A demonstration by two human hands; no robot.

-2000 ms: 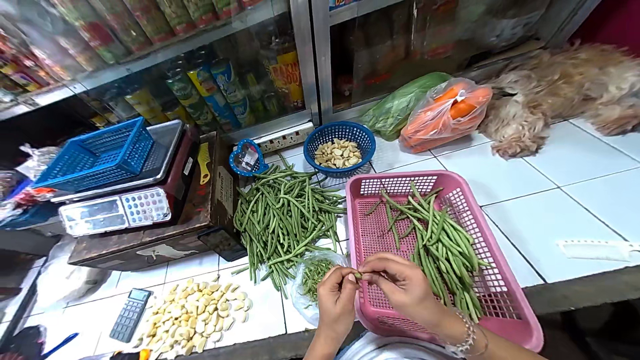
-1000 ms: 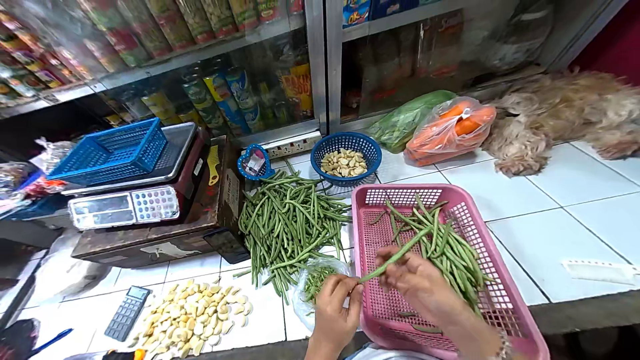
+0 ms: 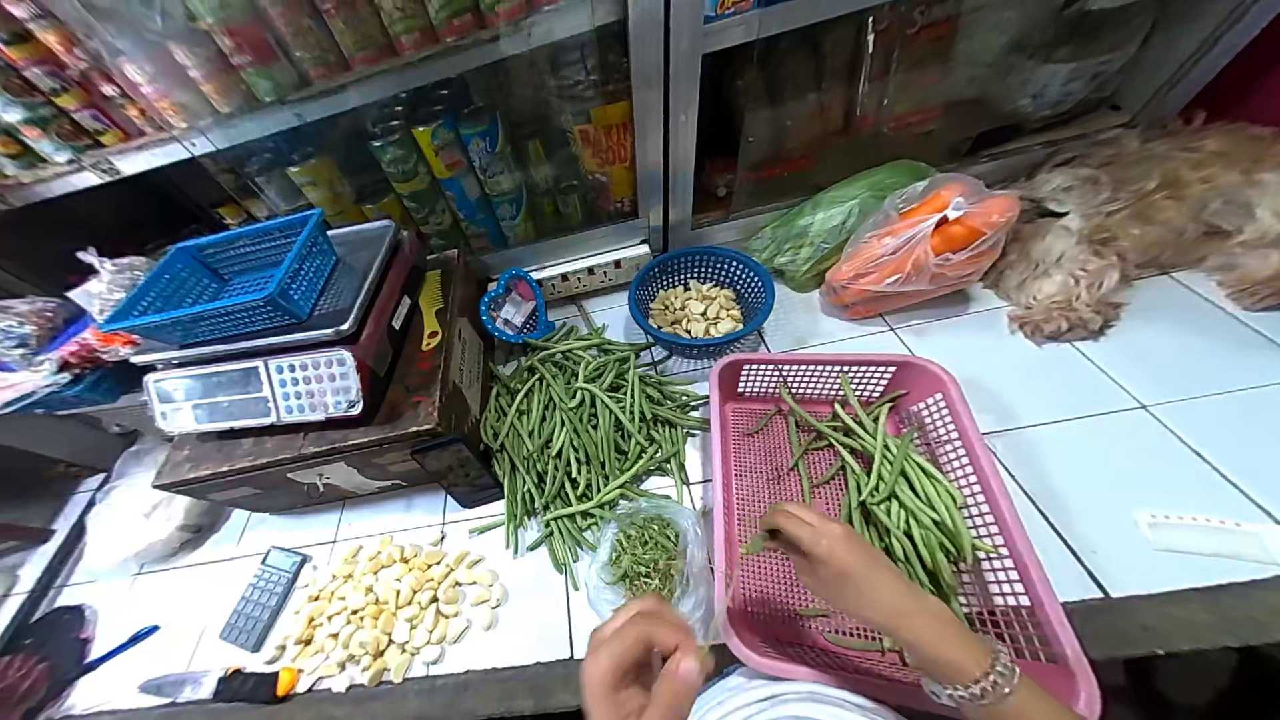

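My right hand (image 3: 825, 555), with a bracelet at the wrist, is over the pink plastic basket (image 3: 735, 480) and pinches a short piece of green bean. Green beans (image 3: 900, 490) lie along that basket's right side, with a few loose pieces on its floor. Blurred, my left hand (image 3: 645, 660) is at the bottom edge, its fingers curled; a thin green bit may be between them. Just above it stands a clear plastic bag of bean trimmings (image 3: 645, 555). A large pile of long green beans (image 3: 590, 420) lies behind the bag.
Peeled garlic cloves (image 3: 390, 610), a calculator (image 3: 263, 598) and a knife (image 3: 215, 685) lie at left. A scale (image 3: 255, 390) sits on a box. Behind are a blue bowl (image 3: 702, 262), bagged carrots (image 3: 920, 250) and a furry animal (image 3: 1110, 220). A white comb (image 3: 1205, 537) lies at right.
The long green bean held between both hands one second ago is no longer between them. My hands have moved apart, the left one down toward the bottom edge.
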